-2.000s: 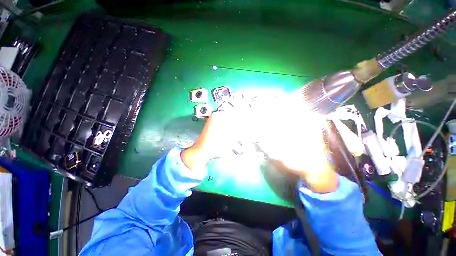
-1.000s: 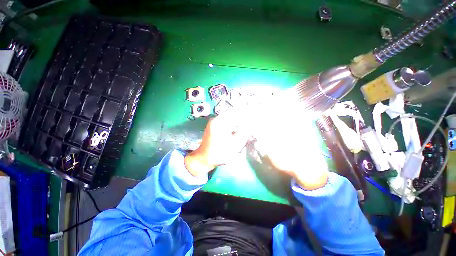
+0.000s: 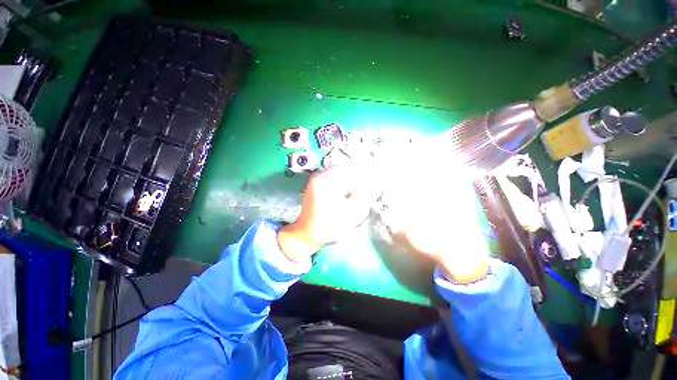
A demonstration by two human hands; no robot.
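Observation:
My left hand [image 3: 326, 208] is under the lamp with its fingers curled. Glare washes out its fingertips and anything in them. My right hand [image 3: 438, 234] reaches in from the right, its fingers close to the left hand and mostly lost in white light. Whether either hand holds a part cannot be told. Several small square module housings lie just beyond my left hand: one pale with a dark round hole [image 3: 295, 137], another pale one [image 3: 302, 160] nearer me, and a dark silver one [image 3: 328, 136] to their right. More of the cluster is hidden by glare.
The silver gooseneck lamp [image 3: 497, 137] hangs at the right. A black blister tray [image 3: 141, 126] lies left, with small parts in its near pockets. White clips [image 3: 553, 219], a yellowish bottle [image 3: 570, 136] and a long black cylinder [image 3: 512, 234] lie right. A white fan [image 3: 16, 148] stands far left.
Since two seconds ago, my hands have drawn nearer together and the small silver part seen between them is out of sight. Since one second ago, the hands are nearly unchanged; the view has shifted slightly.

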